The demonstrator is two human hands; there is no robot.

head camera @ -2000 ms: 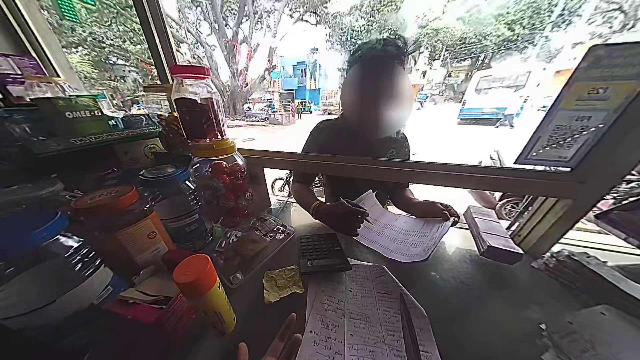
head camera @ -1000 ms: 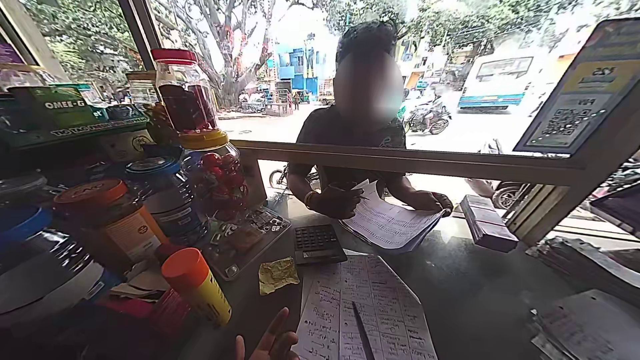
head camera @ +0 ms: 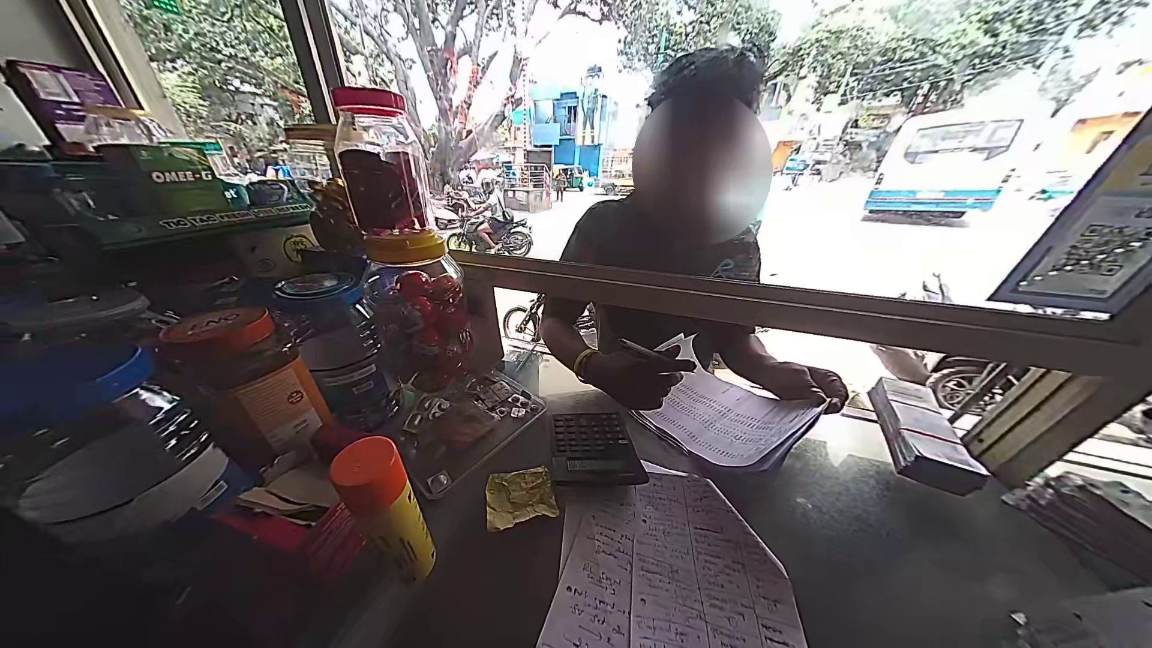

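Neither my left hand nor my right hand is in view. Handwritten sheets (head camera: 679,567) lie on the dark counter at the bottom centre. A black calculator (head camera: 594,445) rests just beyond them, beside a crumpled yellow paper (head camera: 522,499). Across the counter, a person's hand (head camera: 634,378) holds a pen (head camera: 646,353) over a stack of printed sheets (head camera: 729,414). The person's other hand (head camera: 801,382) is at the right edge of that stack. Left of the yellow paper stands a yellow container with an orange lid (head camera: 387,513).
Several plastic jars, one orange-lidded (head camera: 243,387), crowd the left side near a clear tray (head camera: 531,418). A window frame rail (head camera: 810,310) crosses above the counter. Bundled papers (head camera: 927,436) lie at the right, with more stacks (head camera: 1089,522) beyond.
My hand, earlier at the bottom edge left of the handwritten sheets, has gone out of view. The pen seen lying on those sheets earlier is no longer visible there.
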